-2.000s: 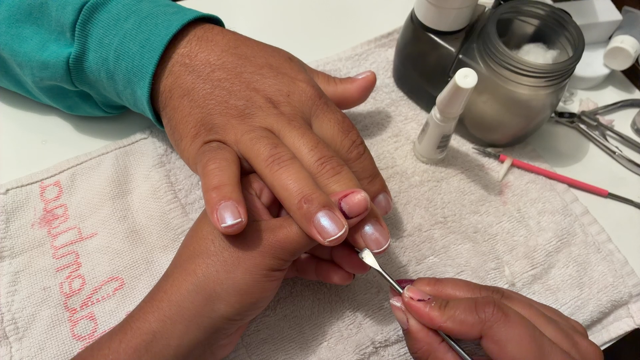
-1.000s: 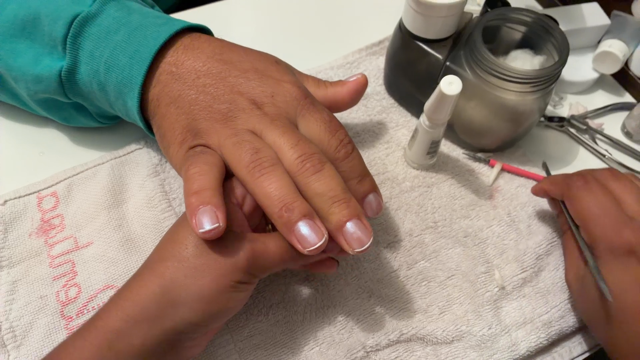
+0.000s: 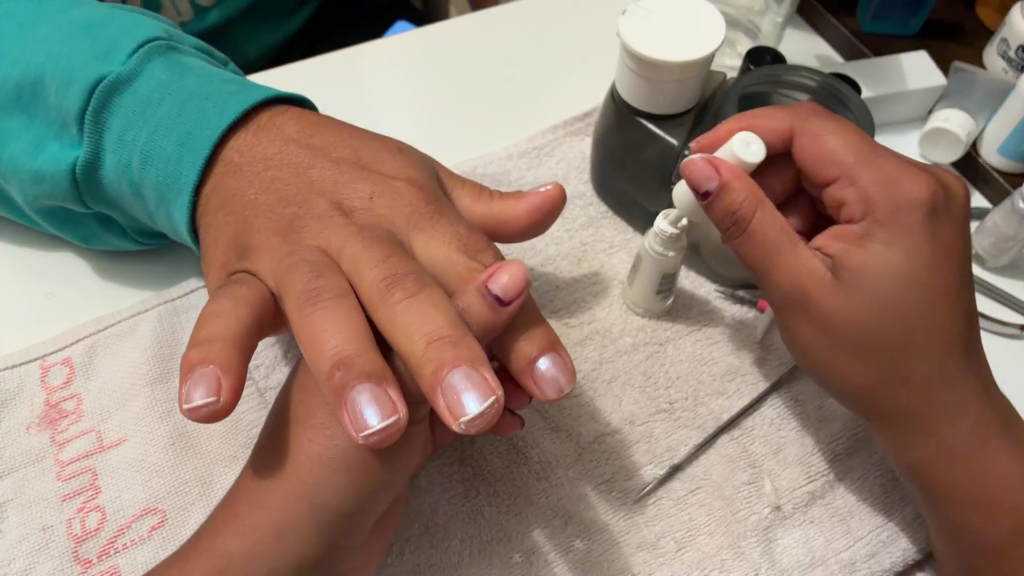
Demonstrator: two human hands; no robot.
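My left hand (image 3: pixel 344 456) is under another person's hand (image 3: pixel 344 216) and grips its fingers from below, with my thumb on top near the index finger. The nails of that hand are pearly, several with a thin white line at the tip. In my right hand (image 3: pixel 848 232) the white cap (image 3: pixel 740 152) of a nail polish bottle is pinched between thumb and fingers. Its brush stem is at the mouth of the small white polish bottle (image 3: pixel 654 268), which stands on the towel (image 3: pixel 560 512). A slim metal manicure tool (image 3: pixel 716 436) lies on the towel below my right hand.
Behind the bottle stand a dark container with a white lid (image 3: pixel 670 48) and a grey jar (image 3: pixel 792 88), partly hidden by my right hand. A white box (image 3: pixel 896 84), tubes and bottles are at the back right. Metal nippers (image 3: pixel 1000 308) lie at the right edge.
My right hand has put down the metal tool, which now lies on the towel, and has taken the polish cap off its bottle. The other person's fingers are spread wider.
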